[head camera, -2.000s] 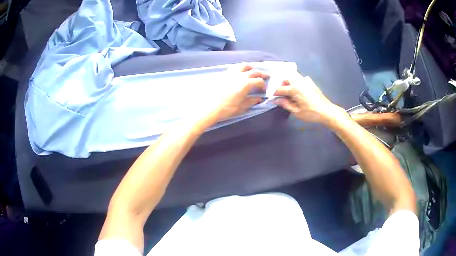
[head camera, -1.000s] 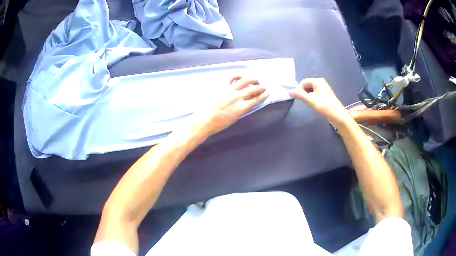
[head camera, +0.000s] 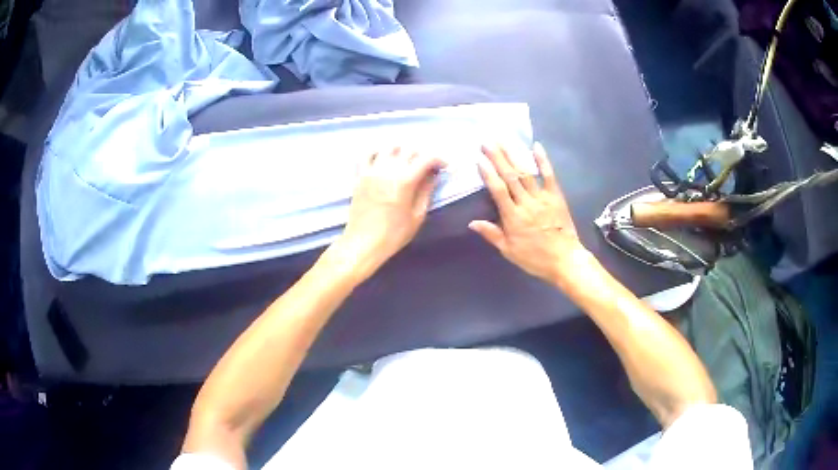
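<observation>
A light blue shirt (head camera: 110, 197) lies with its body crumpled at the left. Its sleeve (head camera: 276, 179) is spread flat along a raised grey pad (head camera: 349, 99), with the narrow end to the right and a few creases along the near edge. My left hand (head camera: 393, 197) rests on the sleeve, fingers bent; whether it pinches the cloth I cannot tell. My right hand (head camera: 528, 207) lies with spread fingers on the sleeve's narrow end, its palm over the near edge.
A silver iron (head camera: 671, 220) with a brown handle is parked at the right, its cord (head camera: 764, 83) rising behind it. Crumpled light blue cloth (head camera: 335, 41) lies at the far side. A black rectangle (head camera: 66, 332) lies near left. Dark green cloth (head camera: 744, 349) is below right.
My right hand has gone from pinching the sleeve's end to lying spread on it. My left hand has moved left along the sleeve. More of the iron shows.
</observation>
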